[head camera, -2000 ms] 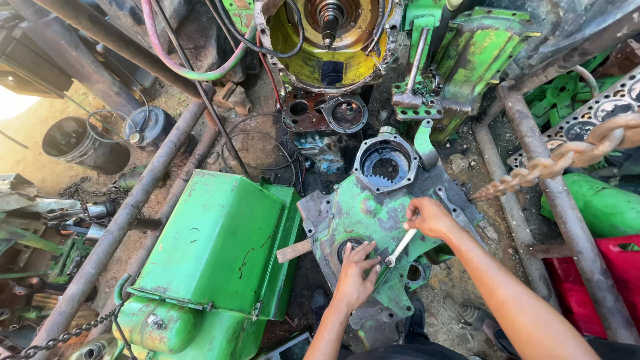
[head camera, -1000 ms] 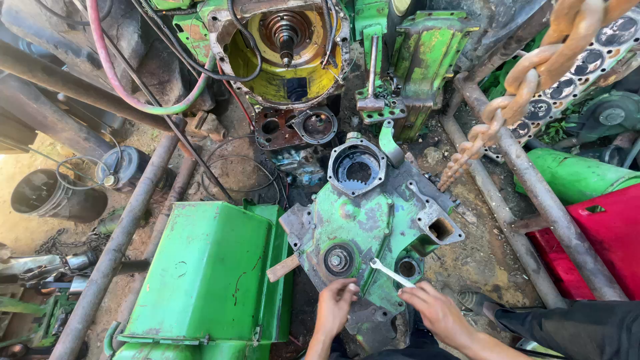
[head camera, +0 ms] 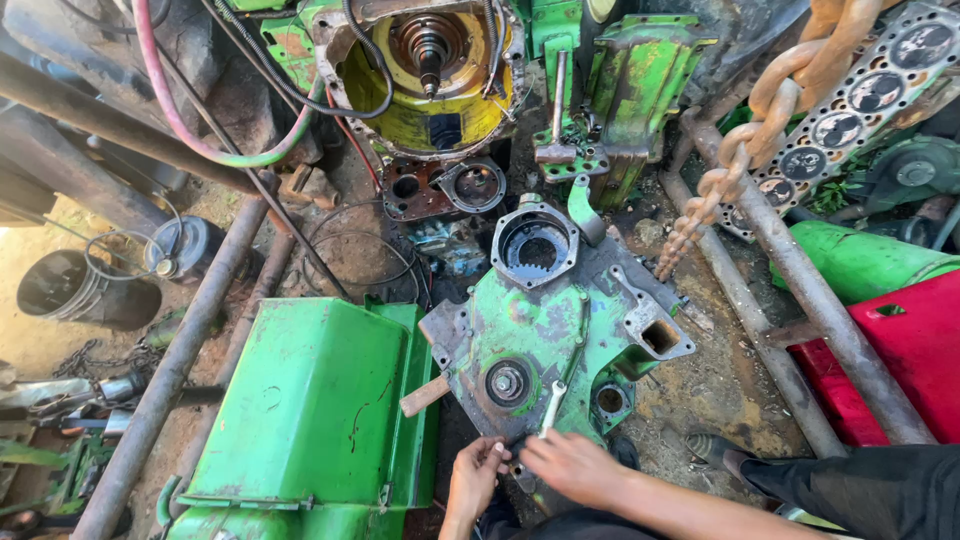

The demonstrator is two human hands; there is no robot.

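A combination wrench (head camera: 553,405) lies on the green engine timing cover (head camera: 517,330), its far end near a bolt. My right hand (head camera: 574,466) is at the wrench's near end, palm down, partly covering it; whether the fingers grip it is unclear. Beside it, my left hand (head camera: 477,476) has its fingertips and thumb together at the cover's near edge; anything between them is too small to tell. A round hub with a central bolt (head camera: 505,382) sits just above my left hand. Farther up is a hexagonal flanged opening (head camera: 535,246) with gear teeth inside.
A green metal housing (head camera: 300,405) stands at left, beside steel pipes (head camera: 180,360). A rusty chain (head camera: 720,180) hangs at right before an engine block or head (head camera: 836,131). The open yellow bell housing (head camera: 435,82) is ahead. A person's dark-clothed leg (head camera: 847,480) extends at lower right.
Both hands have moved toward the cover's near edge, and my left hand has left the round hub area it covered two seconds ago. The view has shifted.
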